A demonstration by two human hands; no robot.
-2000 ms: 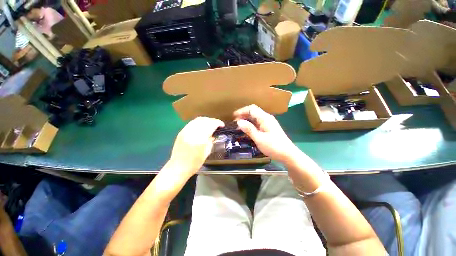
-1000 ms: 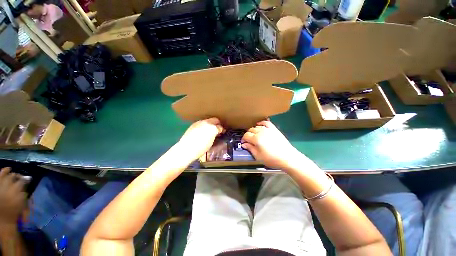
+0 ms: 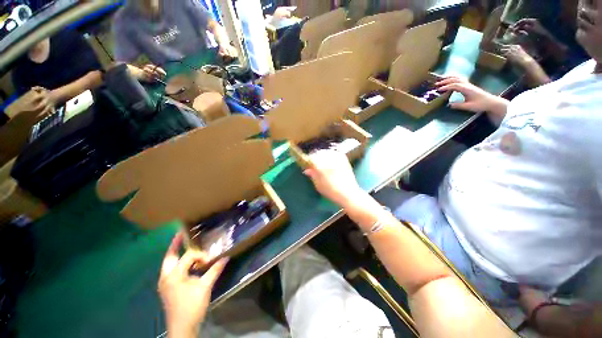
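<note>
An open brown mailer box (image 3: 267, 231) stands near the bench edge with its wavy-edged lid up. Black cable and a flat dark, shiny item lie in it. My left hand (image 3: 188, 284) grips its left front corner, thumb at the front and fingers at the side. A second open mailer box (image 3: 360, 140) stands beyond it to the right, holding black cables and a pale item. My right hand (image 3: 333, 173) is at this second box's near left corner and covers part of its front wall. The right hand is blurred and its fingertips are partly hidden.
More open mailer boxes (image 3: 416, 104) stand farther right along the green bench (image 3: 79, 277). A person in a white shirt (image 3: 528, 165) sits at the right, one hand at a box. Other people sit across the bench. A black equipment case (image 3: 63, 155) is at the left back.
The view has swung right. My left hand has gone from inside the near box to its left corner. My right hand has left that box and reached the second box.
</note>
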